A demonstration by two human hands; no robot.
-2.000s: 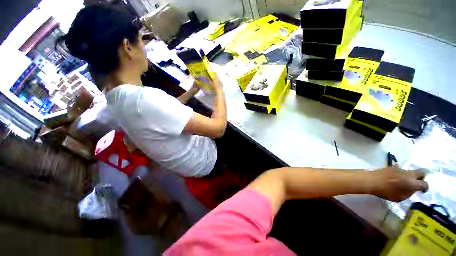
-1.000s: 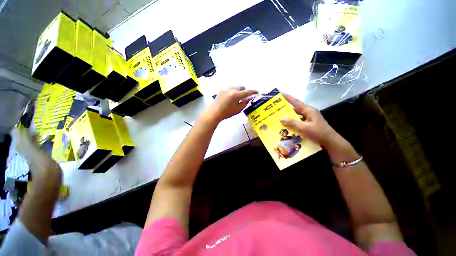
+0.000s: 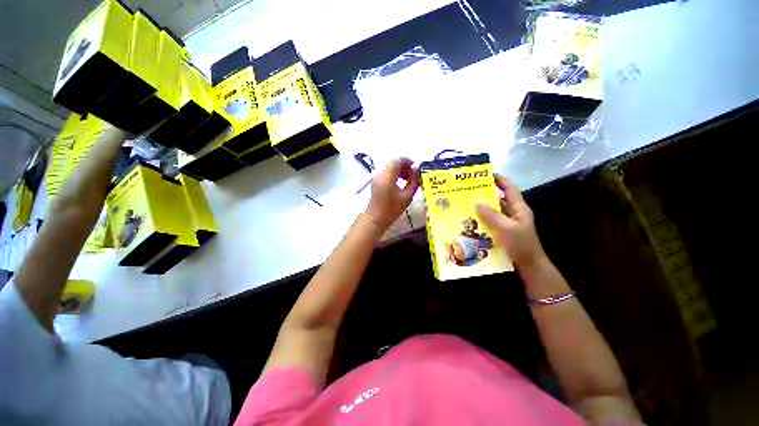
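Observation:
A yellow retail box [image 3: 460, 218] with a black top is upright in front of me, over the bench's front edge. A thin black hang loop [image 3: 449, 155] stands at its top. My right hand [image 3: 512, 223] grips the box's right side, thumb on its front. My left hand [image 3: 393, 193] is at the box's upper left, fingertips curled together; whether it holds anything small or touches the box, I cannot tell.
A bagged box [image 3: 566, 62] stands at the back right. Clear plastic bags [image 3: 404, 100] lie mid-bench [image 3: 666, 75]. Retail boxes [image 3: 291, 116] stand in rows and stacks at left. Another person's arm [image 3: 71, 208] reaches among them. Small black bits [image 3: 364, 161] lie on the bench.
The box in my right hand has turned from tilted to nearly upright. My left hand has moved off its top to its left side. The other person's arm has reached further towards the stacks.

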